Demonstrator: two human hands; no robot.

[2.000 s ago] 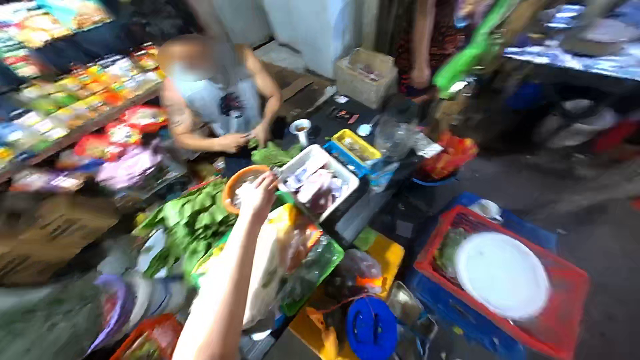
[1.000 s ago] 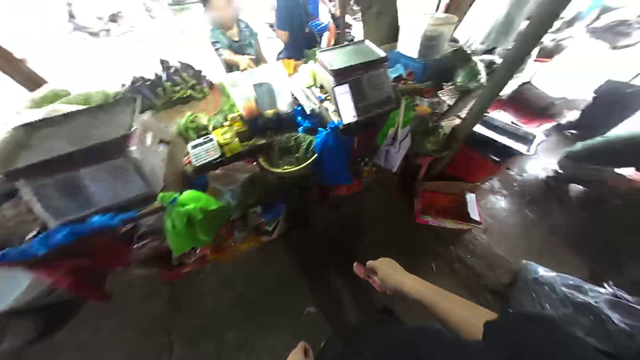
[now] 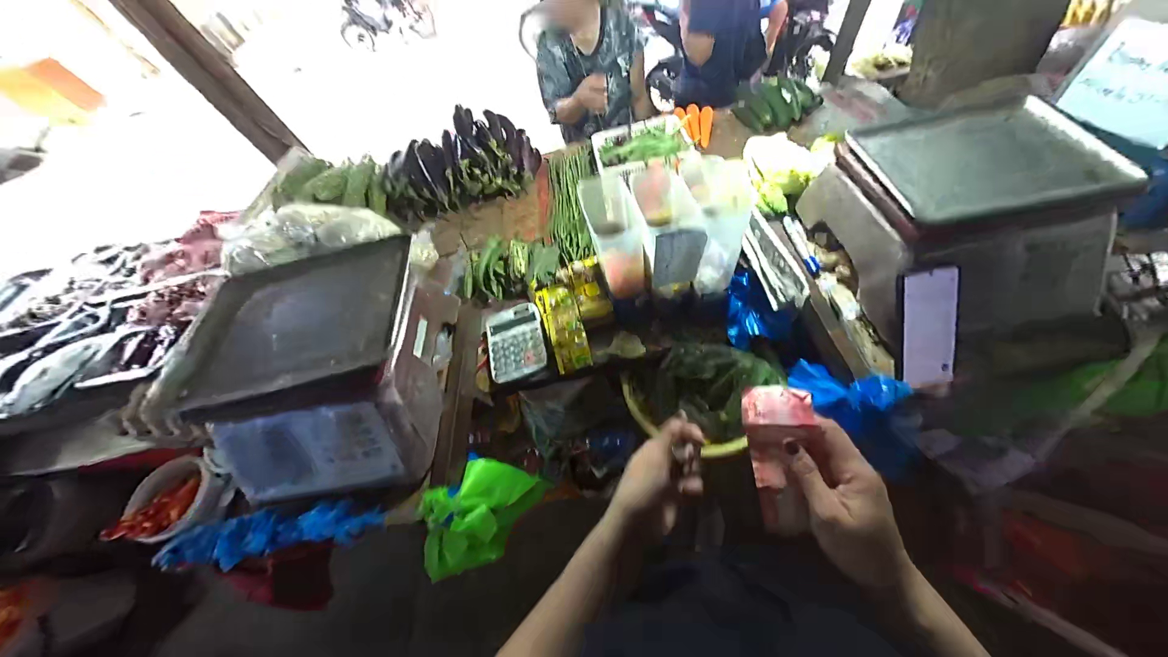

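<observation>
My right hand [image 3: 844, 497] grips pinkish-red banknotes [image 3: 778, 438], folded or stacked, between thumb and fingers. To their left is my left hand [image 3: 659, 470], its fingers curled near a small dark or shiny thing; whether it holds that is blurred. Both hands are in front of a yellow-rimmed basket [image 3: 725, 449] with dark plastic bags in it. Beyond the basket stand clear plastic containers [image 3: 652, 228]. A white calculator [image 3: 516, 343] lies beside yellow packets [image 3: 566, 328] on the stall.
A weighing scale [image 3: 301, 328] stands at left, another scale [image 3: 995, 173] at right with a phone [image 3: 930, 324] against it. Eggplants [image 3: 465, 160], long beans [image 3: 570, 201] and fish [image 3: 82, 356] lie around. Green [image 3: 479, 520] and blue bags [image 3: 849, 392] hang low. A person [image 3: 591, 73] stands across the stall.
The view has swung round from another part of the market to this stall. Both my hands are now up in front of me, and banknotes show in the right one.
</observation>
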